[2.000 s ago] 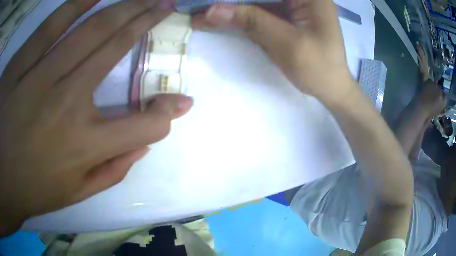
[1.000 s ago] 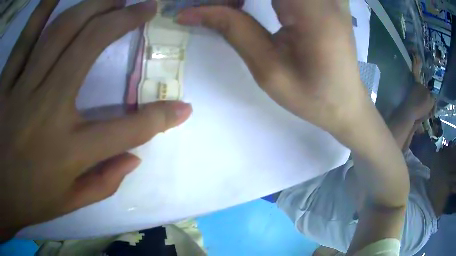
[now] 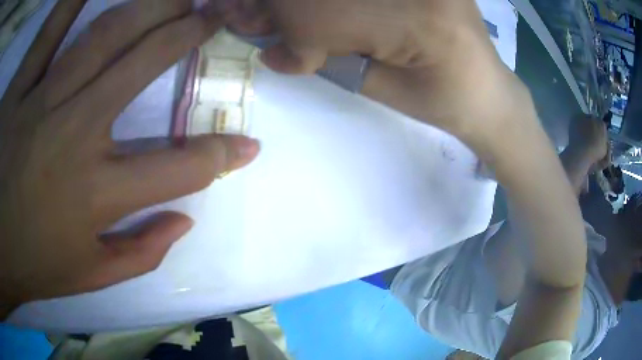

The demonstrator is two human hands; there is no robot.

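A cream plastic shell (image 3: 224, 91) lies over a pink-red fixture (image 3: 184, 105), whose edge shows along its left side. Small gold-coloured contacts show near the shell's lower end. My left hand (image 3: 105, 162) holds the shell, thumb across its lower end and fingers at its upper left. My right hand (image 3: 401, 42) is closed, with its fingertips at the shell's upper end. A grey strip (image 3: 346, 70) sticks out from under my right palm. The fingertips and the shell's upper end are blurred and partly hidden.
The white board (image 3: 317, 211) lies beneath the work. A flat grey strip (image 3: 491, 28) lies near its far edge. A green belt (image 3: 545, 70) and metal rail run beyond. Another person in a light shirt (image 3: 450, 281) is at the lower right, partly behind my right forearm.
My right hand has moved down and curled in over the shell's upper end. The grey strip in it now points down to the right. The grey stack at the right is now hidden.
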